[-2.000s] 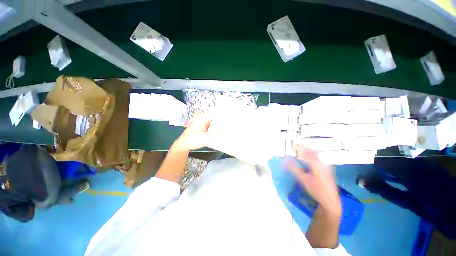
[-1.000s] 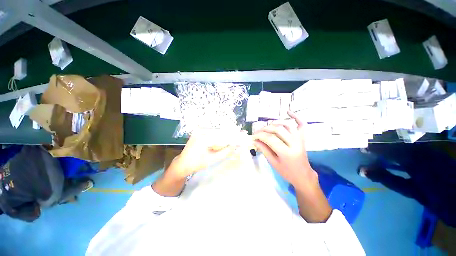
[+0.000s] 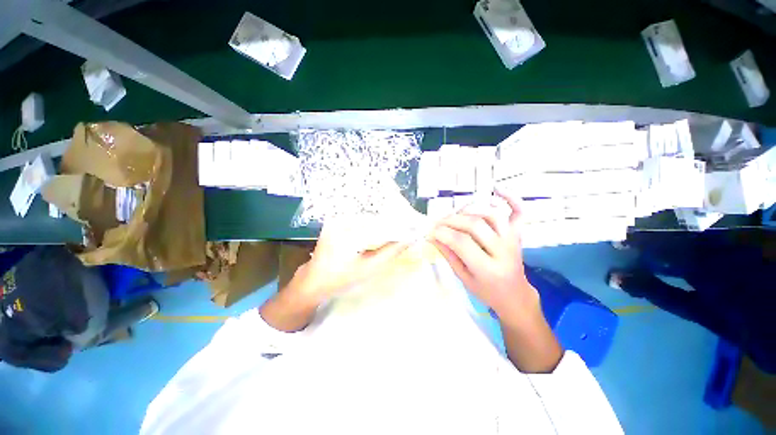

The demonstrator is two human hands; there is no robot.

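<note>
My left hand [image 3: 345, 262] grips a thin, washed-out white label sheet [image 3: 379, 208] over the bench's front edge. My right hand [image 3: 485, 248] is beside it, its fingertips meeting the sheet's right part; whether they pinch a sticker is too small and bright to tell. A clear polybag of tangled white pieces [image 3: 340, 161] lies behind the sheet, partly covered by it. Tight rows of white retail boxes [image 3: 570, 170] stand on the bench to the right, partly behind my right hand. A shorter row of boxes [image 3: 242, 164] stands left of the bag.
A pale metal rail [image 3: 476, 117] separates the bench from the green belt [image 3: 383, 68], which carries spaced white units [image 3: 510, 32]. An open brown carton [image 3: 183, 195] stands left. A blue stool [image 3: 579, 319] is on the floor. A person [image 3: 47, 302] is at far left, another [image 3: 689, 293] at right.
My right hand has come up from below the bench edge to meet my left at the sheet. The sheet has moved nearer my body, uncovering much of the polybag. Units on the belt have shifted slightly.
</note>
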